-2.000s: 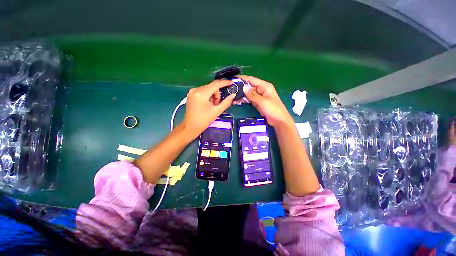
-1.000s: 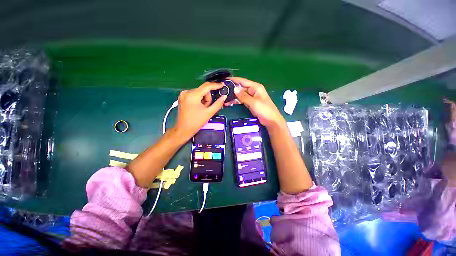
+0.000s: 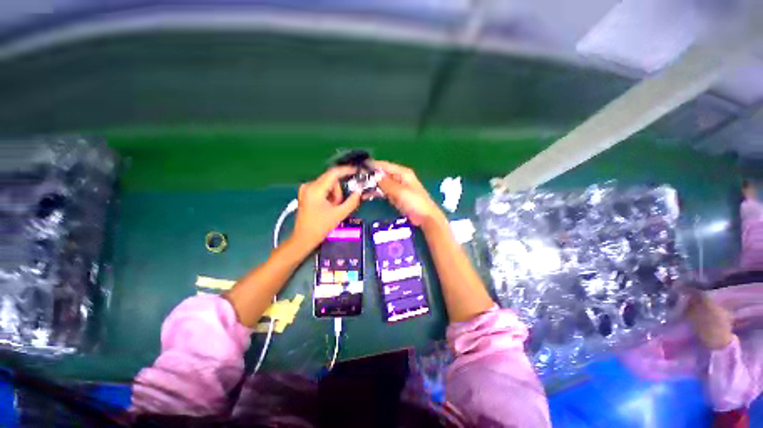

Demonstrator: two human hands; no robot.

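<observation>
Both my hands hold a small dark round unit, likely a smartwatch (image 3: 363,181), above the two phones. My left hand (image 3: 322,201) grips its left side and my right hand (image 3: 406,192) its right side. A dark flap or strap sticks out at its top. The unit is blurred and its face has pale patches. A white cable (image 3: 281,219) runs up to my left hand; its end is hidden there. The left phone (image 3: 339,272) lies lit, with a white plug in its bottom edge. The right phone (image 3: 401,272) lies beside it, with a purple screen.
Clear plastic trays stand at left (image 3: 54,242) and right (image 3: 586,267). A small ring (image 3: 216,242) and yellow tape strips (image 3: 284,313) lie left of the phones. Crumpled white paper (image 3: 451,193) and a white slip (image 3: 462,231) lie right. Another person's hand (image 3: 711,322) is at the right tray.
The camera view has shifted, so the bench appears lower. Both hands keep hold of the unit, whose face looks paler and less clear. Another person's hand now shows at the right tray's edge.
</observation>
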